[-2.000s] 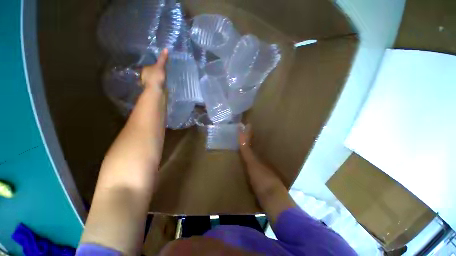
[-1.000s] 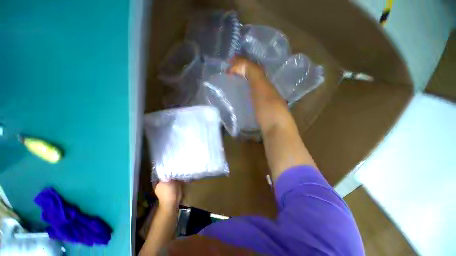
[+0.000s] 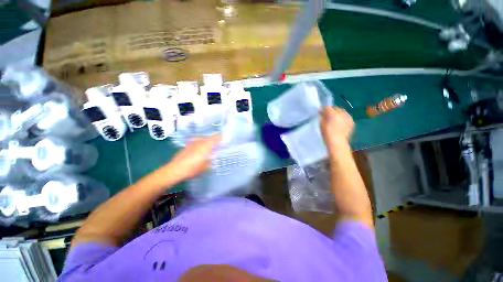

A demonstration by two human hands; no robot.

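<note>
My left hand [image 3: 199, 156] holds clear protective covers [image 3: 234, 165] in front of my chest at the bench edge; they are blurred. My right hand [image 3: 337, 125] is shut on more clear covers [image 3: 300, 107], held over the bench right of centre. One square flat cover [image 3: 306, 144] hangs from it. Several white security cameras [image 3: 158, 118] stand in a row on the green bench [image 3: 182, 144], left of centre. The dark purple cleaning cloth [image 3: 274, 141] lies between my hands, partly hidden by the covers.
Several bagged cameras [image 3: 47, 154] lie at the far left. A brown cardboard sheet [image 3: 176, 41] lines the bench back. An orange-brown bottle [image 3: 387, 106] lies at the right. A grey metal post [image 3: 298, 41] slants above the bench. A clear cover [image 3: 311, 190] shows below the bench edge.
The view has turned from the carton of covers to the bench. Both hands have come out of the carton with covers and are now at the bench.
</note>
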